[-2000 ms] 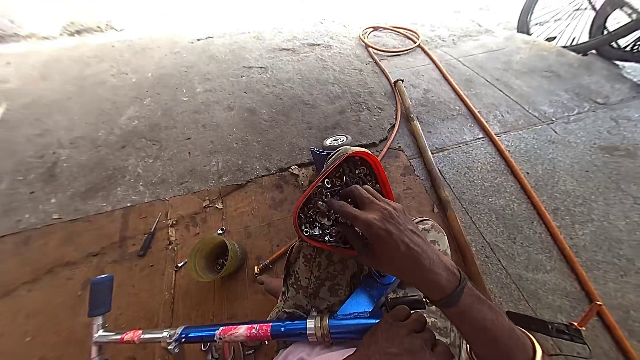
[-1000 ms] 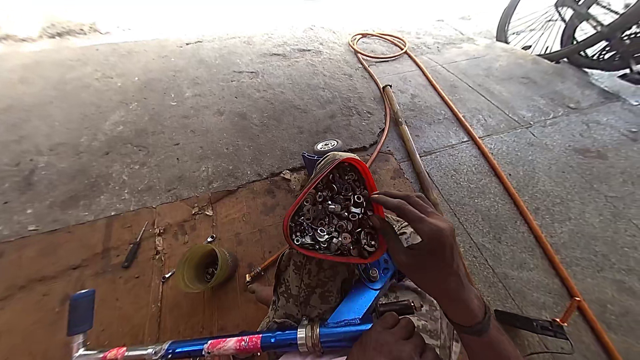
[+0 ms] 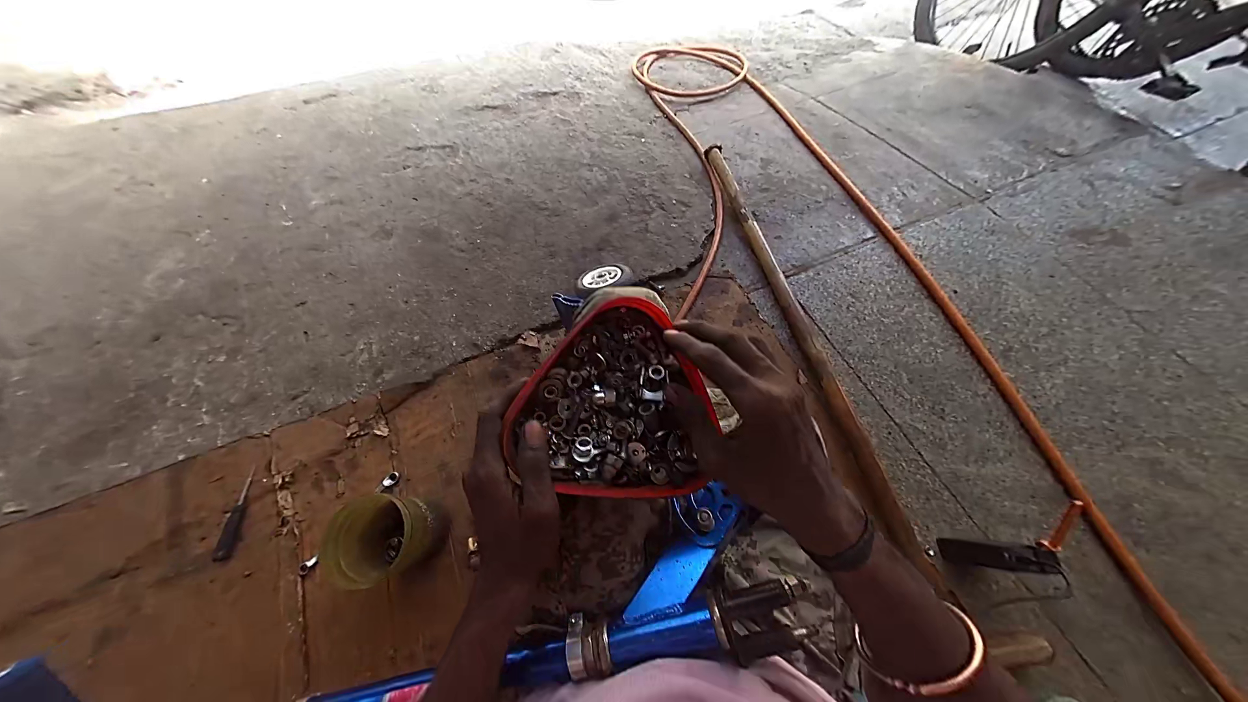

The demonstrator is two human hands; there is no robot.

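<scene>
A red-rimmed, roughly triangular container full of loose metal nuts and small hardware is held between both hands. My left hand grips its left side, thumb over the rim. My right hand holds the right side, fingertips on the rim and thumb reaching inside. Below the container, a blue metal frame with a tube and a clamp collar lies across my lap. A small wheel with a white hub shows just beyond the container.
On the brown board at left are a yellowish plastic cup on its side and a screwdriver. A wooden pole and an orange hose run along the floor at right. A bicycle wheel stands at the upper right.
My left hand has moved from the blue tube up to the container's left side. My right hand was over the hardware two seconds ago and now holds the right rim.
</scene>
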